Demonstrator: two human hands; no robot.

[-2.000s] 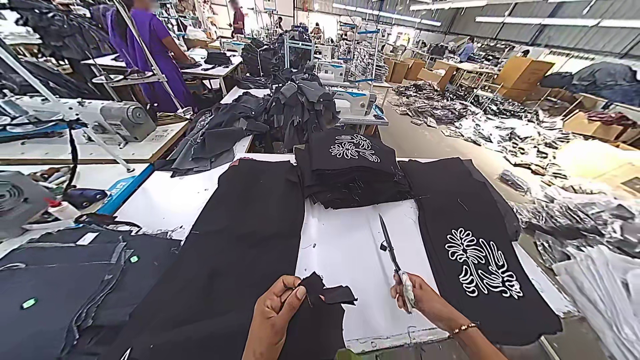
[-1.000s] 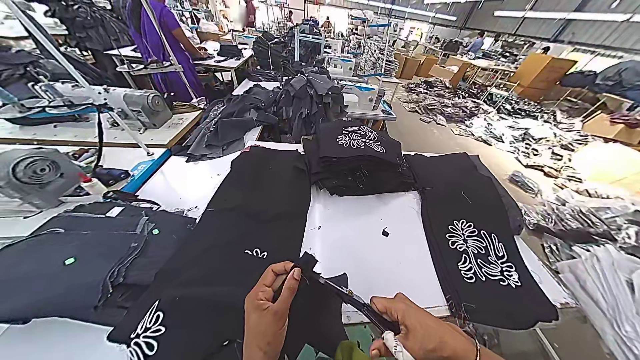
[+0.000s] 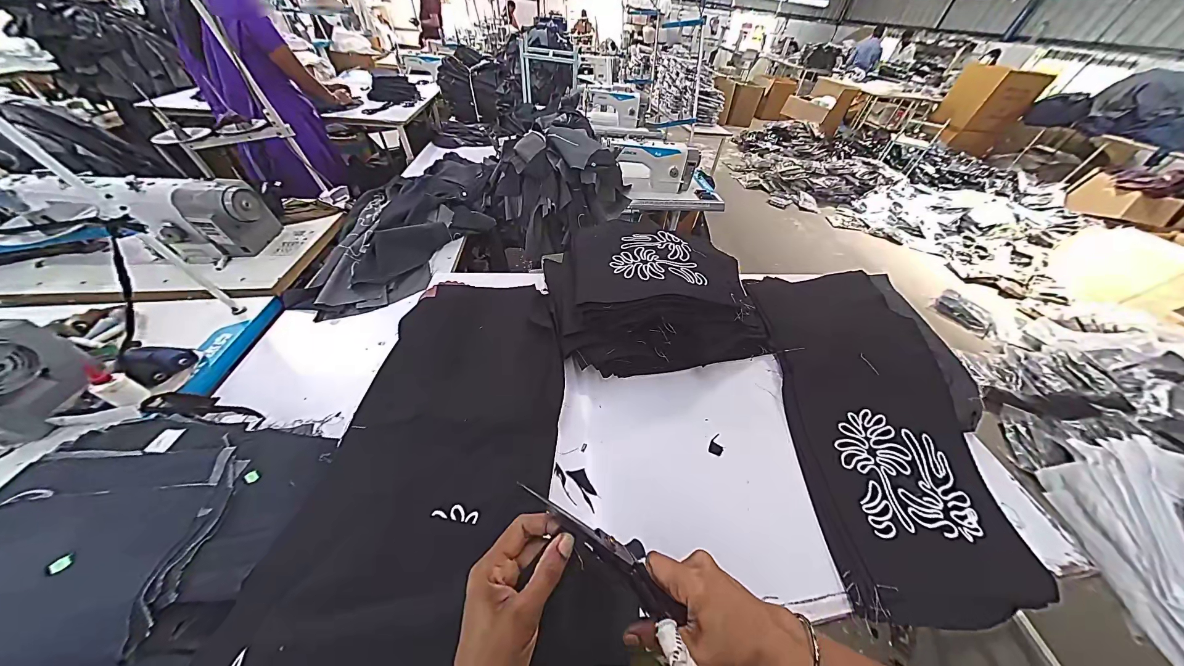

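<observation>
My left hand (image 3: 518, 583) pinches the edge of a black fabric piece (image 3: 592, 592) between thumb and fingertips, low in the middle of the view. A pair of scissors (image 3: 606, 550) is in my right hand (image 3: 717, 601); their blades point up and left, beside my left fingertips. White wrapping shows at the handle. On the left lies a long black fabric panel (image 3: 462, 370). A stack of folded black pieces (image 3: 661, 314) with white line embroidery sits at the table's far edge, and an embroidered black panel (image 3: 888, 444) lies on the right.
The white table top (image 3: 675, 435) carries small black scraps (image 3: 715, 445). Dark grey panels (image 3: 111, 527) lie at the left, below a sewing machine (image 3: 194, 213). Beyond are piled dark cloth (image 3: 555, 176), a person in purple (image 3: 268, 83) and heaps of garments on the floor.
Two seconds ago my right hand held the scissors upright, apart from my left hand; they now lie slanted against the left fingertips. A dark scrap piece that stuck out from the left hand no longer shows there.
</observation>
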